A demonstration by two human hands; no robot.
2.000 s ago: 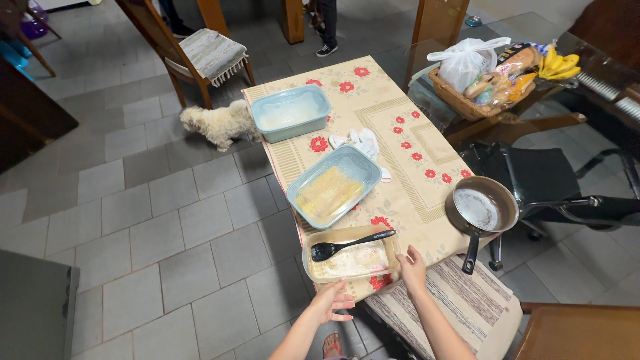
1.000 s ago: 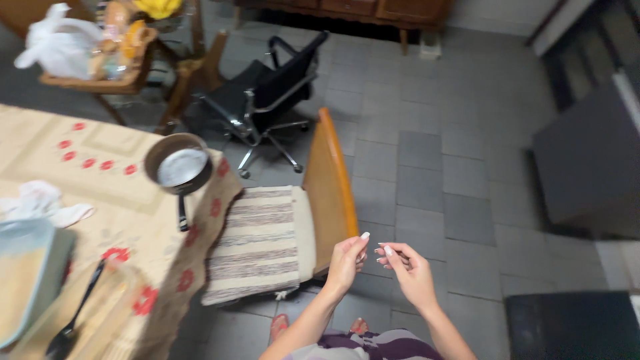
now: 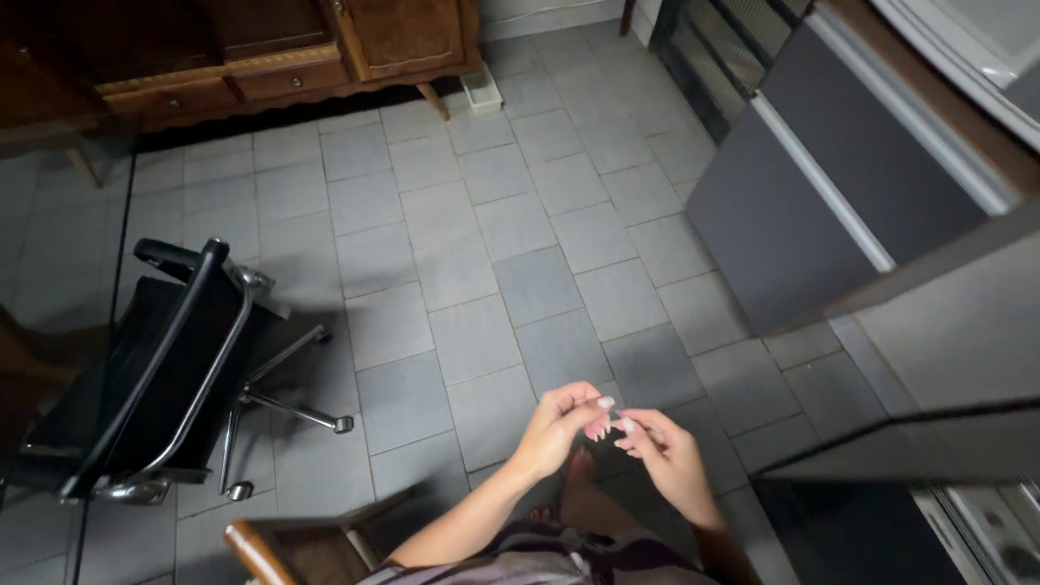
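Note:
My left hand (image 3: 561,426) is raised in front of my body, its fingers curled and the thumb lying near the index finger. Close beside it on the right, my right hand (image 3: 662,455) has its thumb and index finger pinched together. The fingertips of both hands almost meet. Whether something small is between them cannot be told. Below the hands are my patterned clothing (image 3: 528,561) and a bare foot (image 3: 579,467) on the floor.
A black wheeled office chair (image 3: 162,382) stands at left beside a glass tabletop edge. A wooden chair (image 3: 301,552) is at lower left. A wooden sideboard (image 3: 284,81) lies ahead, grey drawers (image 3: 812,162) at right, and a dark appliance (image 3: 861,528) at lower right.
The view has swung far to the right, away from the table with the tubs and saucepan. My hands, apart near the tub with the black spoon two seconds ago, are now close together.

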